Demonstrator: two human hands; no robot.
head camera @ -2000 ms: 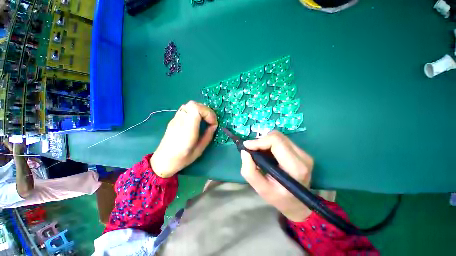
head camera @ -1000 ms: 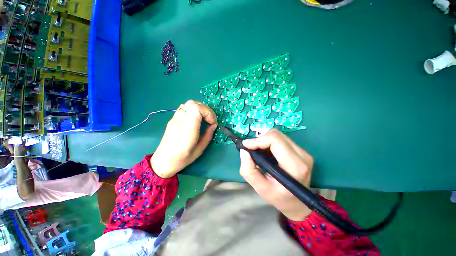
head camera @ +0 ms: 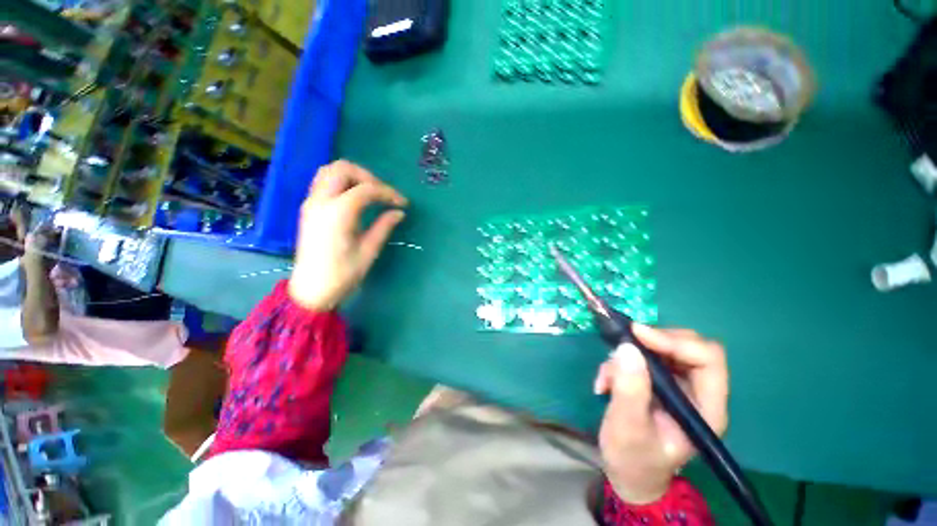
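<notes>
The green PCB panel [head camera: 606, 252] lies on the bench, with white patches along its near edge. My right hand [head camera: 663, 406] grips the black soldering iron [head camera: 673, 396]; its metal tip is over the panel's middle. My left hand [head camera: 334, 236] is left of the panel, off it, with thumb and forefinger slightly apart and nothing visible between them. The thin solder wire [head camera: 408, 246] shows on both sides of the left hand, partly hidden by it. The dark pile of small components [head camera: 434, 157] lies above and right of the left hand.
A second green panel [head camera: 550, 41] and a black case [head camera: 406, 29] lie farther back. A round tub [head camera: 755, 87] stands rear right, white tubes [head camera: 901, 272] at right. A blue bin [head camera: 308, 128] with larger boards is at left. Another person's arm [head camera: 39, 283] shows far left.
The view has shifted, showing more of the bench's rear. My left hand has left the panel and moved left, its fingers parting. The iron's tip has moved from the panel's left edge to its middle.
</notes>
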